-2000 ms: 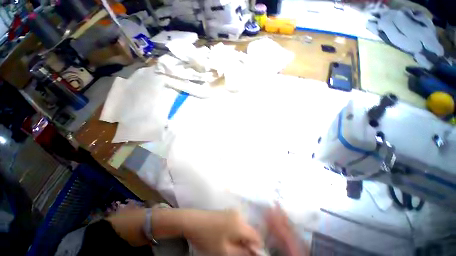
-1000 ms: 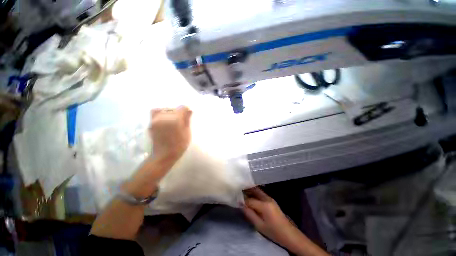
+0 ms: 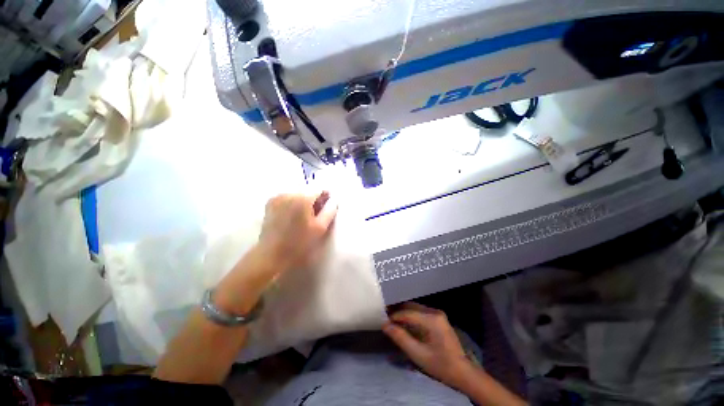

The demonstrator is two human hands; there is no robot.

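Observation:
A cream-white cloth piece (image 3: pixel 329 289) lies over the table's front edge, left of the printed scale. My left hand (image 3: pixel 295 224) is on the cloth just below the needle area, its fingertips pinched together on it. My right hand (image 3: pixel 425 337) pinches the cloth's lower right corner at the table's front edge. The white sewing machine (image 3: pixel 476 59), with a blue stripe and "JACK" lettering, stands over the cloth. Lamp glare washes out the needle area, so the presser foot and needle are not clear.
Crumpled cream cloth (image 3: pixel 119 107) lies at the left, with a blue strip (image 3: pixel 89 218) beside it. Black scissor handles (image 3: pixel 502 114), a small pale tag (image 3: pixel 541 143) and dark thread snips (image 3: pixel 596 163) lie right of the needle. A printed scale (image 3: pixel 484 242) runs along the grey front edge.
The view has swung from the wider table to the machine and come closer. My left hand has moved right, nearer the needle area, with the cloth. My right hand stays at the cloth's corner since one second ago.

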